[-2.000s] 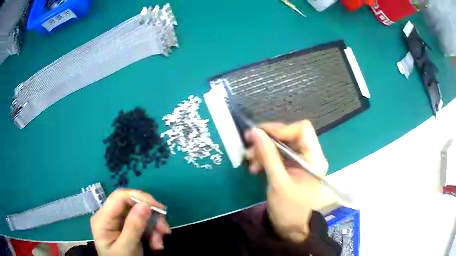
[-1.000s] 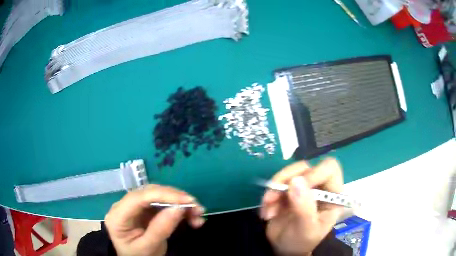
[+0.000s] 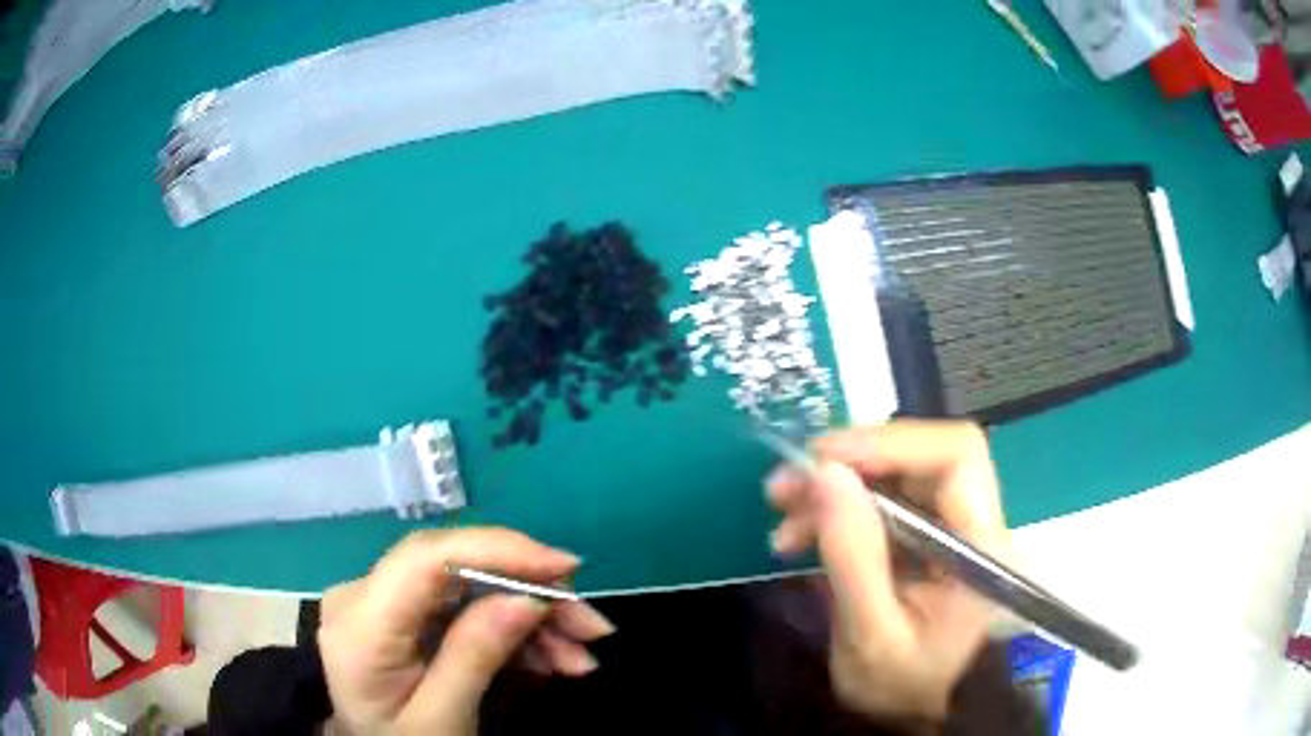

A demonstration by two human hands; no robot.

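My left hand (image 3: 457,633) is at the bottom, left of centre, and pinches a short silver connector bar (image 3: 512,582); any band behind it is hidden by the fingers. My right hand (image 3: 906,575) holds silver tweezers (image 3: 992,578) like a pen. The tweezer tips are at the lower edge of the pile of silver metal pieces (image 3: 753,324). The pile of black inserts (image 3: 582,324) lies just left of the silver pile. The parts tray (image 3: 1050,295), dark-framed with a ribbed face, lies right of the silver pile.
A small stack of mesh bands (image 3: 237,485) lies at the left near the bench edge. A larger stack of waiting bands (image 3: 460,94) lies farther back. A red box (image 3: 1265,104) and a thin yellowish stick (image 3: 1024,35) are at the far right. A red stool (image 3: 108,633) stands below.
The tweezers have moved from the tray's left end, down and back, to the silver pile. The left hand keeps its pinch on the bar. The camera view has shifted, so bench items sit farther right.
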